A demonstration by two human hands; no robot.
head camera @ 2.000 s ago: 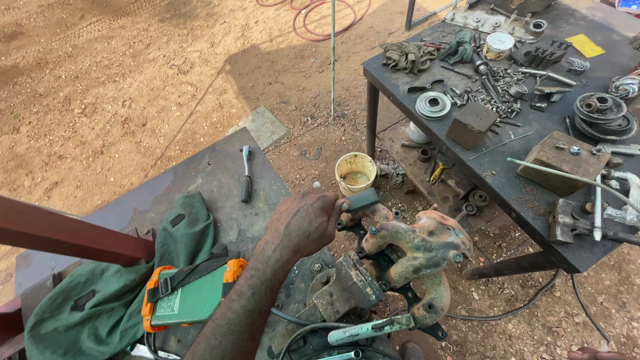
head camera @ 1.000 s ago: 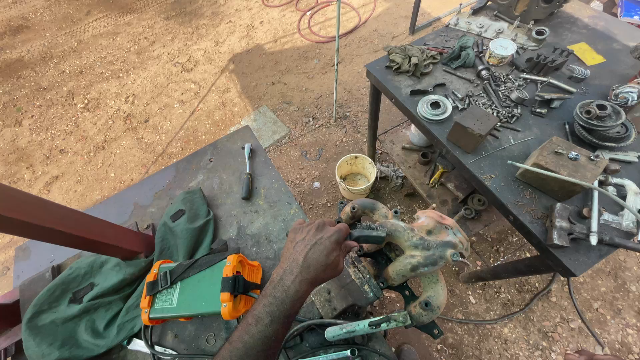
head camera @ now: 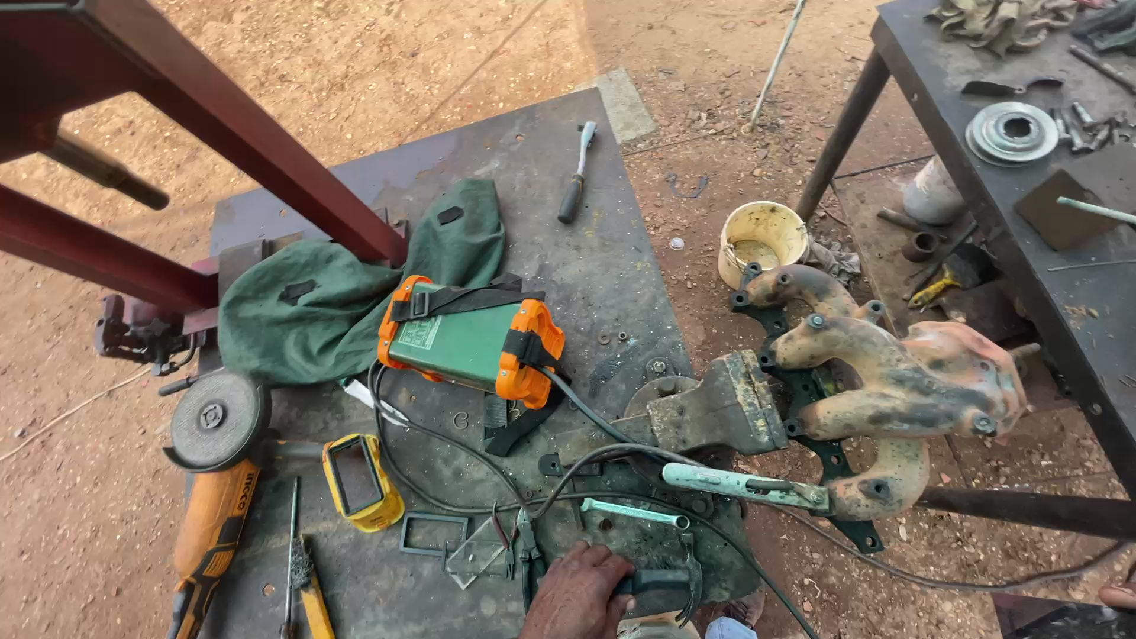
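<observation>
My left hand (head camera: 581,590) is low in the view, its fingers closed around the dark handle of a hammer (head camera: 661,581) lying at the bench's near edge. A teal wrench (head camera: 635,513) lies just above it. At the right edge only fingertips (head camera: 1116,595) show, apparently of my right hand; their grip is hidden. A rusty exhaust manifold (head camera: 887,390) with a dark flange plate (head camera: 825,444) sits at the jaws of a bench vise (head camera: 719,408). A teal-handled clamp (head camera: 745,486) reaches the manifold's lower pipe.
A green and orange welding machine (head camera: 461,342) with cables, a green cloth (head camera: 311,311), an angle grinder (head camera: 213,497), a yellow frame (head camera: 364,484) and a ratchet (head camera: 577,173) are on the bench (head camera: 532,213). A bucket (head camera: 761,240) stands between it and a second table (head camera: 994,209).
My left hand has moved from beside the manifold and vise down to the bench's near edge, with the dark-handled tool. The view has swung down and left.
</observation>
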